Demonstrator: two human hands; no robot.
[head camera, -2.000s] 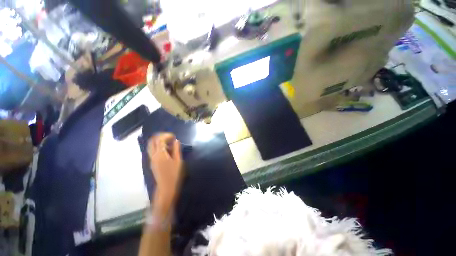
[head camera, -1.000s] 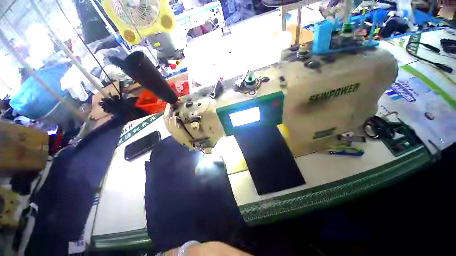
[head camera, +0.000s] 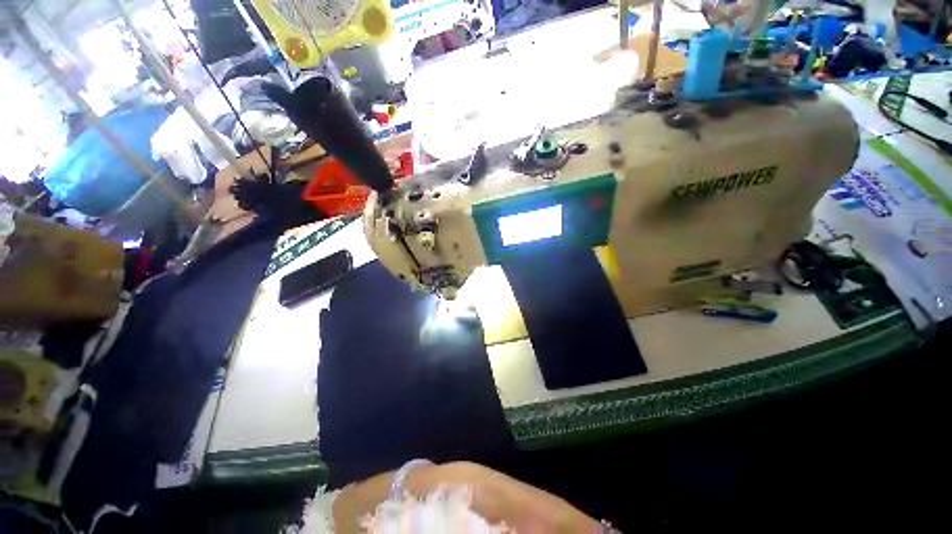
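A dark navy fabric panel (head camera: 402, 365) lies on the table under the needle area and hangs over the front edge. A smaller dark rectangular piece (head camera: 579, 329) lies to its right, below the control panel (head camera: 543, 224). The sewing machine head (head camera: 418, 245) stands above the panel; glare hides the needle. A hand, apparently my left hand (head camera: 501, 495), with a bracelet at the wrist, is at the bottom edge, over the panel's lower end. Its fingers are hidden or cut off, so its grip cannot be told. My right hand is not in view.
A black phone (head camera: 316, 277) lies left of the panel. Long dark cloth (head camera: 167, 365) hangs at the left. A red basket (head camera: 339, 186) is behind. A green-and-blue tool (head camera: 738, 310) lies right of the machine base, near dark looped items (head camera: 809, 266). White fluffy material (head camera: 438, 513) shows at the bottom.
The left hand, on the panel near the needle two seconds ago, is now at the bottom edge. The view has lifted, showing more of the machine. The fabric pieces look little changed.
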